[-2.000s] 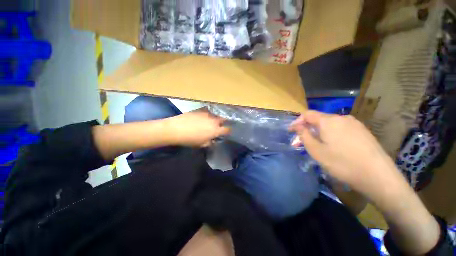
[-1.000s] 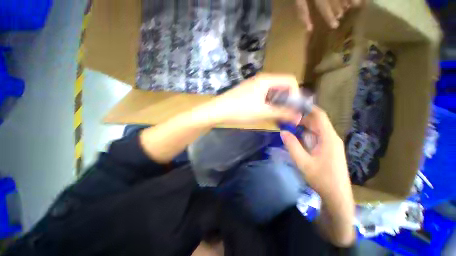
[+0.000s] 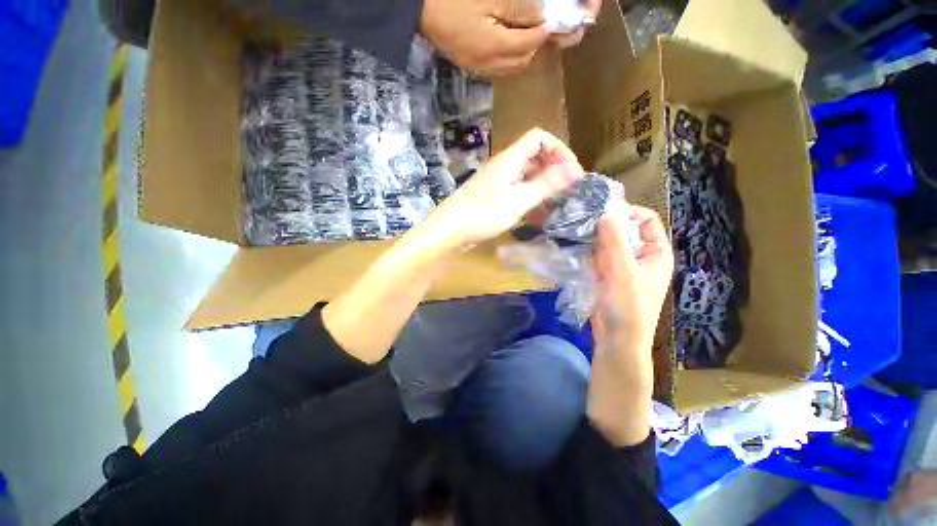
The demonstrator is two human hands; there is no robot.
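Observation:
A dark part in a crinkly clear poly bag is between my hands, above the gap between the two cartons. My right hand grips the bag and part from the right, with loose film hanging below. My left hand is at the part's upper left side, thumb and finger close together; whether it grips the film is hard to tell. The left carton holds rows of bagged parts. The right carton holds loose black parts.
Another person's hand holds whitish film over the left carton's far side. A grey plastic liner lies on my knees. Blue bins and a white pile are at the right. Yellow-black tape runs along the left floor.
The bagged part is now held upright between my hands with film hanging down. The view has shifted, showing more of both cartons. The other person's hand has moved left, over the left carton.

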